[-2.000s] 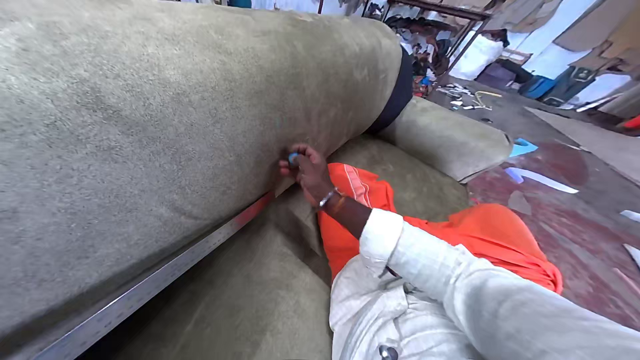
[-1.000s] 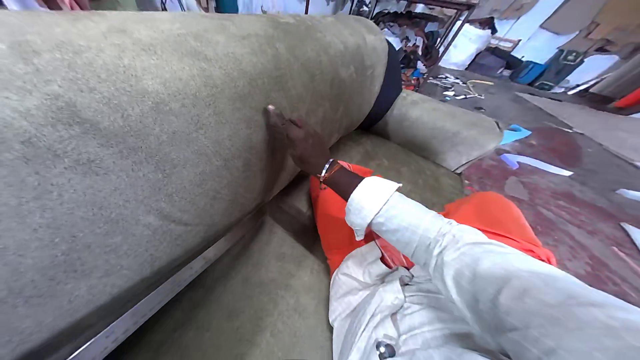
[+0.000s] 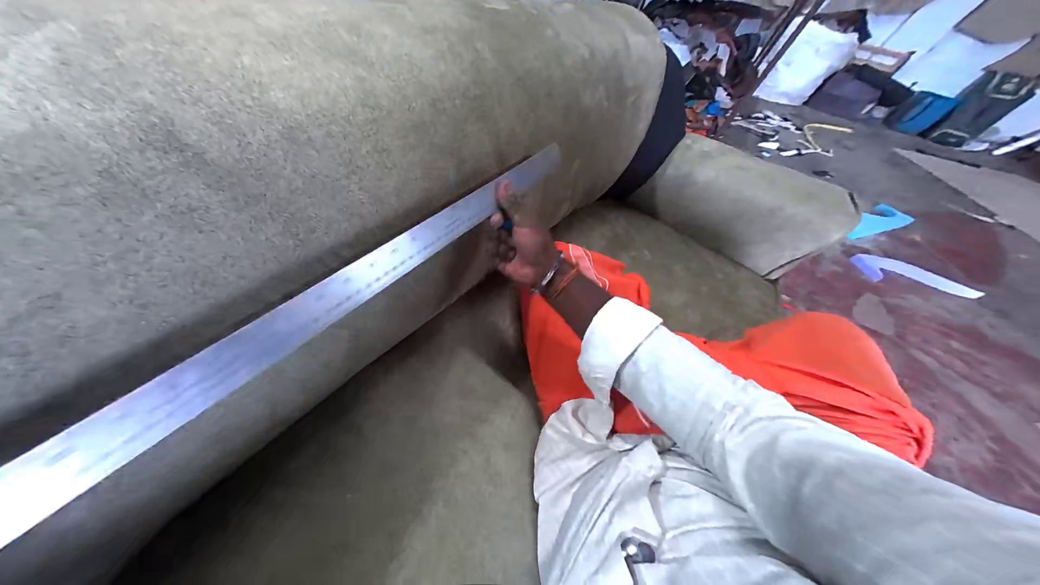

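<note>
A long metal ruler [image 3: 325,294] lies slanting across the side of a large roll of grey-green, suede-like fabric [image 3: 325,122]. My right hand [image 3: 522,244] is by the ruler's far end, with the thumb at its lower edge and the other fingers curled around a small blue object [image 3: 507,223], too hidden to name. A bracelet circles the wrist. Below the hand, more of the same fabric [image 3: 422,455] spreads out, and orange cloth [image 3: 569,341] covers my lap. My left hand is out of view.
A smaller fabric roll [image 3: 747,203] lies beyond the large one, near a dark blue band [image 3: 658,130]. Blue and whitish scraps [image 3: 918,272] lie on the reddish floor at right. Piled scraps and a white sack [image 3: 808,61] stand at the back.
The ruler was low along the roll's underside; it now lies higher, across the roll's side. My right hand, flat on the roll one second ago, is now at the ruler's far end.
</note>
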